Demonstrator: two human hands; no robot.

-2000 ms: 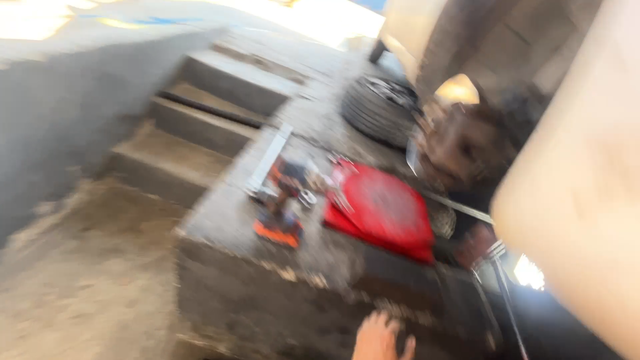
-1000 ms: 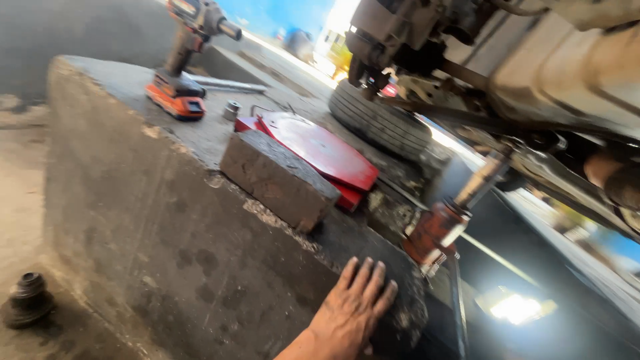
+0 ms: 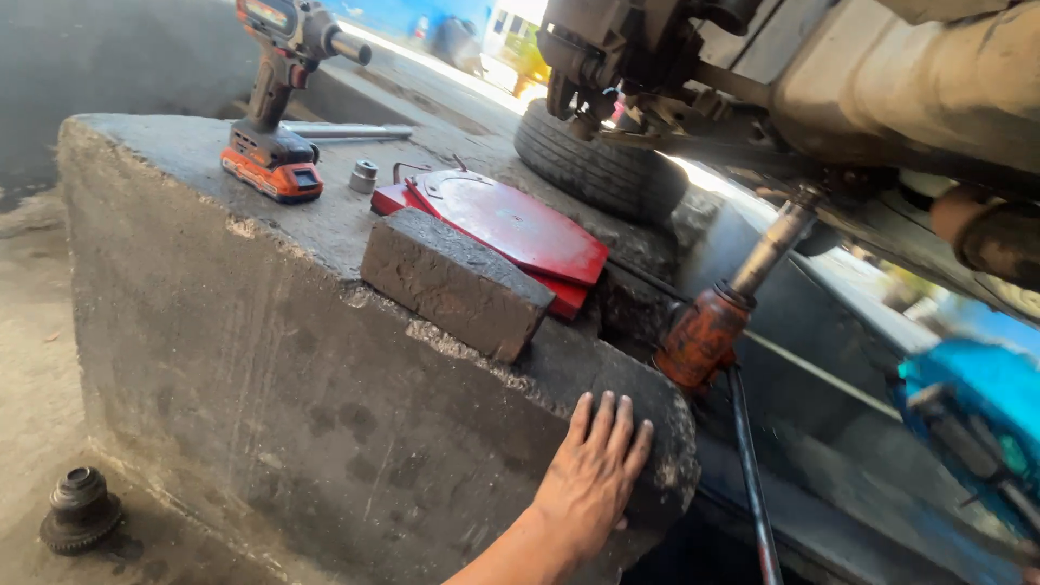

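My left hand (image 3: 593, 479) lies palm down on the rounded edge of a concrete ledge (image 3: 203, 325), fingers slightly spread, holding nothing. Ahead of it a rough block (image 3: 455, 284) leans by a red metal plate-like piece (image 3: 512, 219). To the hand's upper right, a worn orange bottle jack (image 3: 703, 337) stands under the vehicle's underbody (image 3: 910, 73), its dark handle (image 3: 751, 479) slanting down. A cordless impact wrench (image 3: 276, 106) with a socket fitted stands farther back, near a loose socket (image 3: 363, 176) and a metal bar (image 3: 349, 131). My right hand is not in view.
A tire (image 3: 597, 166) lies behind the red piece. A greasy gear part (image 3: 81, 510) sits on the floor at lower left. Beside the ledge, below the vehicle, a dark gap opens. A blurred teal shape (image 3: 975, 406) is at the right edge.
The view has swung and come closer to the ledge since the earliest frame. My left hand stays against the ledge since one second ago. The teal shape has come into view at right.
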